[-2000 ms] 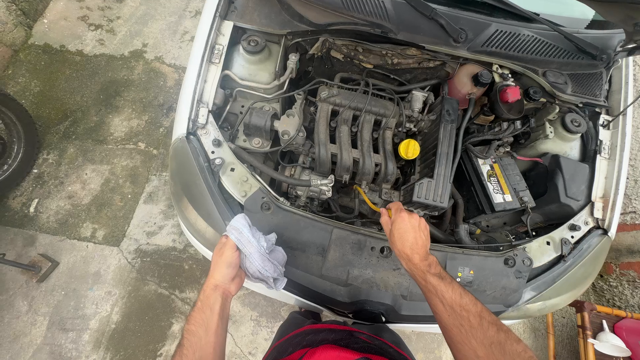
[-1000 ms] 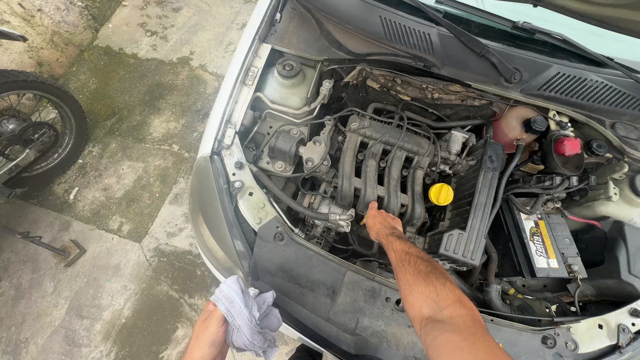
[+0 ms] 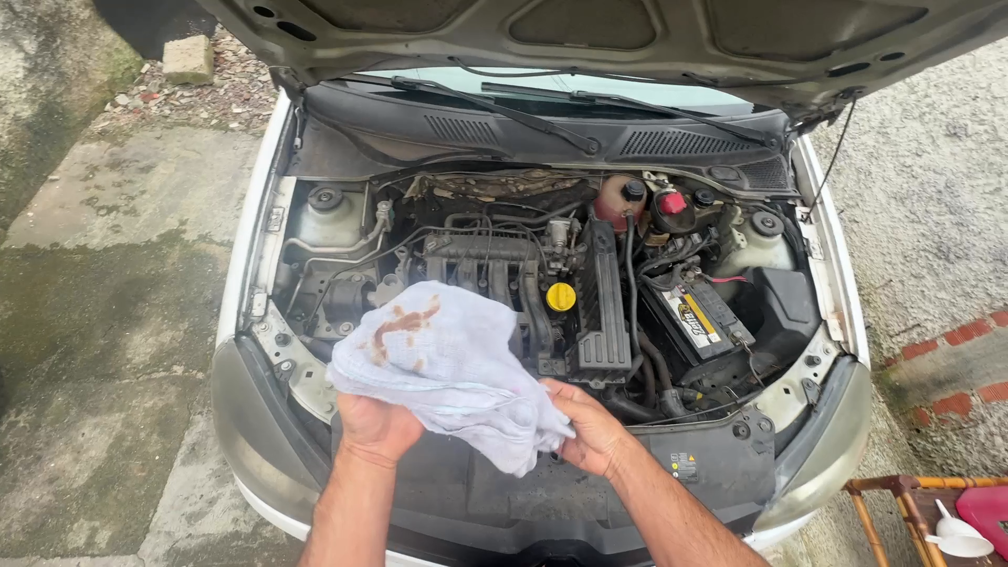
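Note:
A pale cloth (image 3: 457, 346) with a brown oily stain is spread between my hands over the front of the engine bay. My left hand (image 3: 374, 425) holds it from below at its left side, the fingers hidden under it. At its right edge my right hand (image 3: 587, 425) grips the cloth between thumb and fingers. Behind the cloth lie the engine's intake manifold (image 3: 480, 256), partly covered, and the yellow oil filler cap (image 3: 561, 297), which sits in place. The dipstick handle cannot be seen.
The raised hood (image 3: 583, 39) hangs over the windshield. A car battery (image 3: 697, 319), a coolant reservoir (image 3: 618, 206) and a red-capped reservoir (image 3: 672, 206) sit at the right of the bay. At the lower right, a white funnel (image 3: 957, 534) rests on a bamboo-framed stand (image 3: 906, 487).
My right hand has left the engine and now grips the cloth. My left hand has brought the cloth up over the engine bay, where its brown stain shows. The view has shifted to take in the hood.

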